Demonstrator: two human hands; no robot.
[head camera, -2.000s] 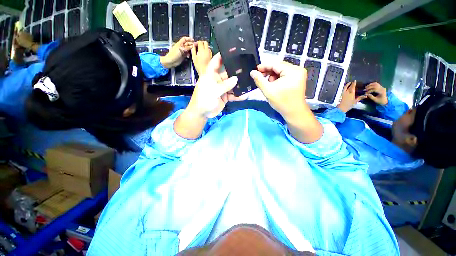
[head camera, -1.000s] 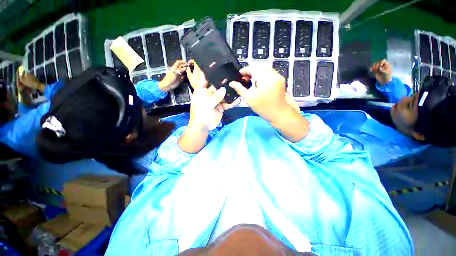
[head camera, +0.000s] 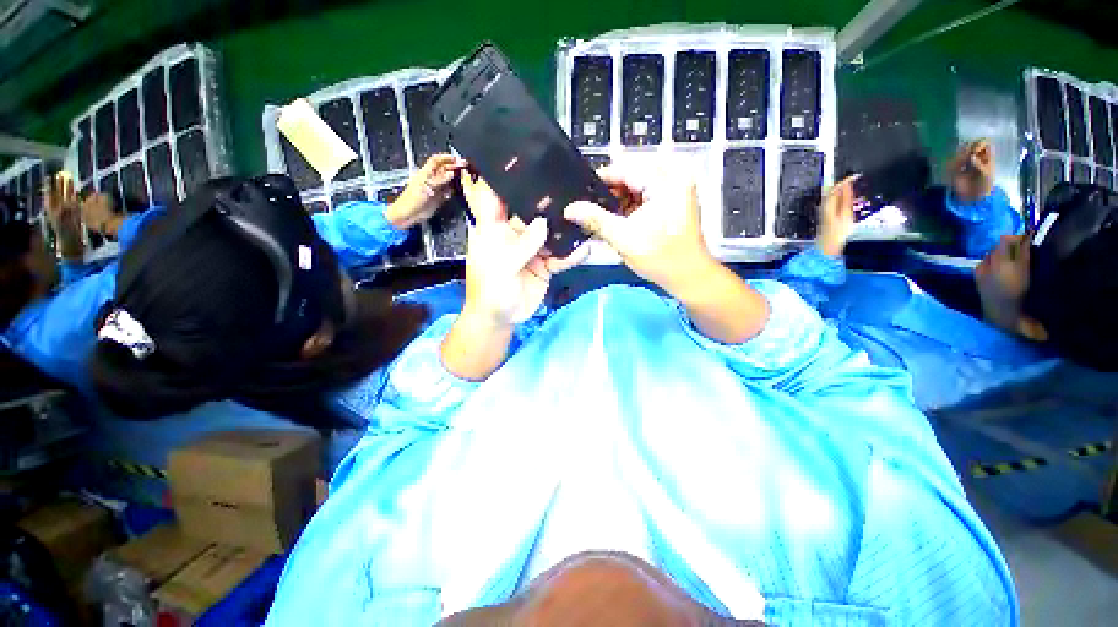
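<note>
A black phone housing with small reddish marks is held tilted, its top end up and to the left, over the bench. My left hand grips its lower left side, thumb on the face. My right hand grips its lower right side, thumb near the bottom end. Whether a small part is under my right fingers cannot be told. A white blister tray of black housings lies just beyond my right hand.
Another tray with a pale yellow sheet lies to the left. A worker in a dark cap sits close on my left. Another worker on the right has hands near a dark housing. Cardboard boxes stand behind at lower left.
The housing has swung from nearly upright to leaning left, and sits left of where it was. My right hand has come left with it. The neighbour on the right now has a dark housing.
</note>
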